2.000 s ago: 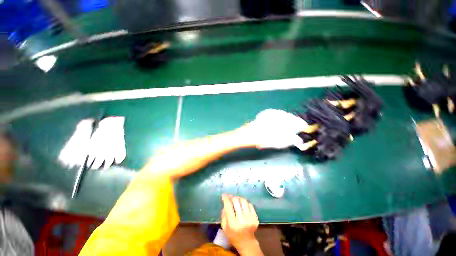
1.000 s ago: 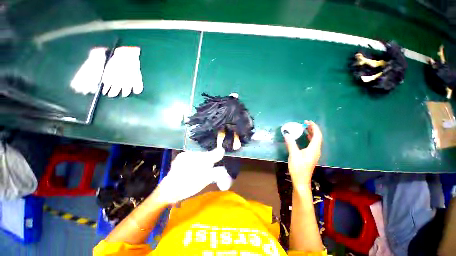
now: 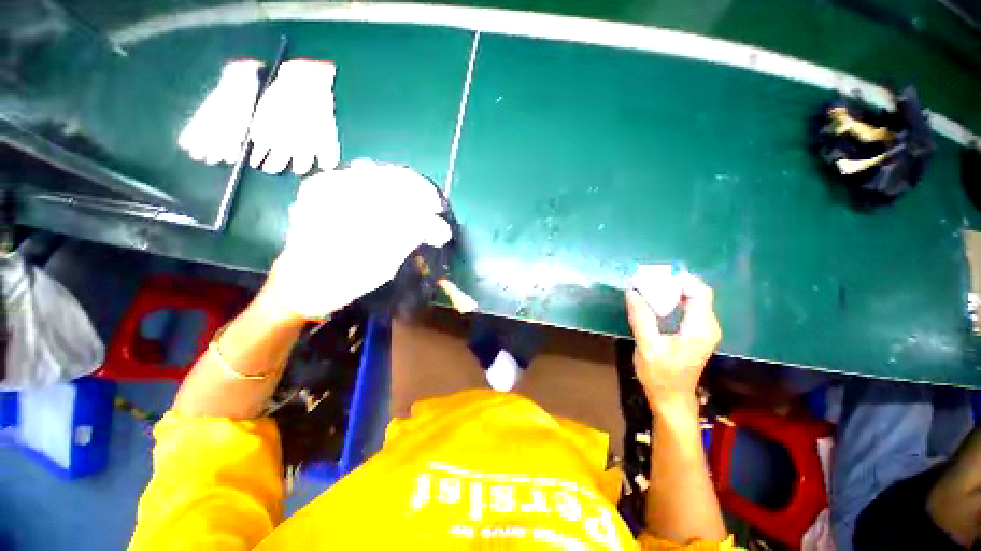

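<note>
My left hand [image 3: 355, 237], in a thick white glove, is closed over a black tufted piece [image 3: 411, 288] at the bench's near edge. The glove hides most of the piece; a beige stem [image 3: 457, 296] sticks out below it to the right. My right hand [image 3: 674, 334], bare, holds a small white glue bottle [image 3: 658, 286] between thumb and fingers just above the green bench, right of centre. Glare blurs the bottle's outline. The two hands are well apart.
Spare white gloves [image 3: 293, 118] lie at upper left beside a dark-edged panel [image 3: 118, 188]. Another black tufted piece [image 3: 877, 151] lies at upper right. Blue bins [image 3: 371, 393] and red stools [image 3: 178, 328] stand below the bench edge. A person's arm [image 3: 955, 500] shows at lower right.
My left hand has moved up and left and now covers the black piece, which has shifted left towards the edge. My right hand still holds the bottle. The view has shifted.
</note>
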